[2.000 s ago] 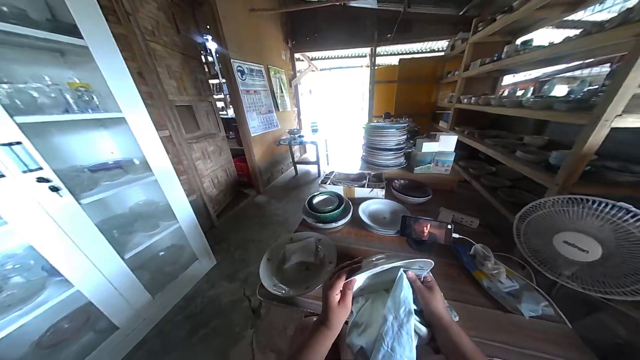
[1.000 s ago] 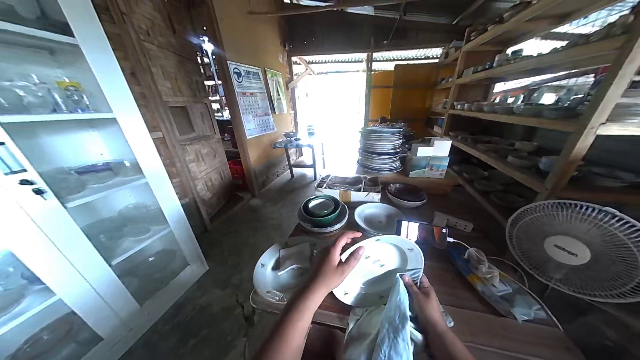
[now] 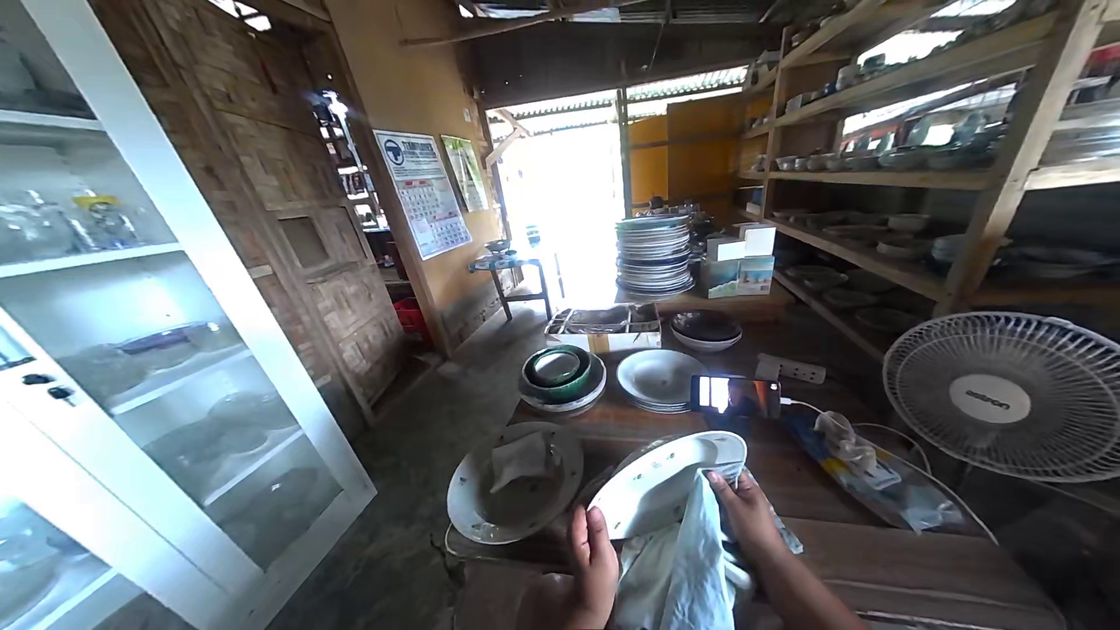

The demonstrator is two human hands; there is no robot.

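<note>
A white oval plate with small printed motifs (image 3: 661, 481) is held tilted above the near edge of the wooden table. My left hand (image 3: 595, 556) grips its lower left rim. At the plate's right rim, my right hand (image 3: 744, 507) pinches a pale cloth (image 3: 691, 560) against it, and the cloth hangs down in front. Left of the plate lies a large white bowl (image 3: 472, 499) with a folded white cloth (image 3: 519, 459) inside. Behind stand green-rimmed bowls on white plates (image 3: 560, 372) and a short stack of white plates (image 3: 661, 381).
A lit phone (image 3: 735, 396) leans near the plate stack, its cable running right. Plastic bags (image 3: 862, 464) lie beside a standing fan (image 3: 989, 398). A power strip (image 3: 790, 369), a box (image 3: 604, 337), a dark bowl (image 3: 706, 328) and a glass cabinet (image 3: 219, 350) surround the table area.
My left hand has moved from the plate's upper left to its lower left rim. The plate, lying flatter a second ago, is now tilted more steeply.
</note>
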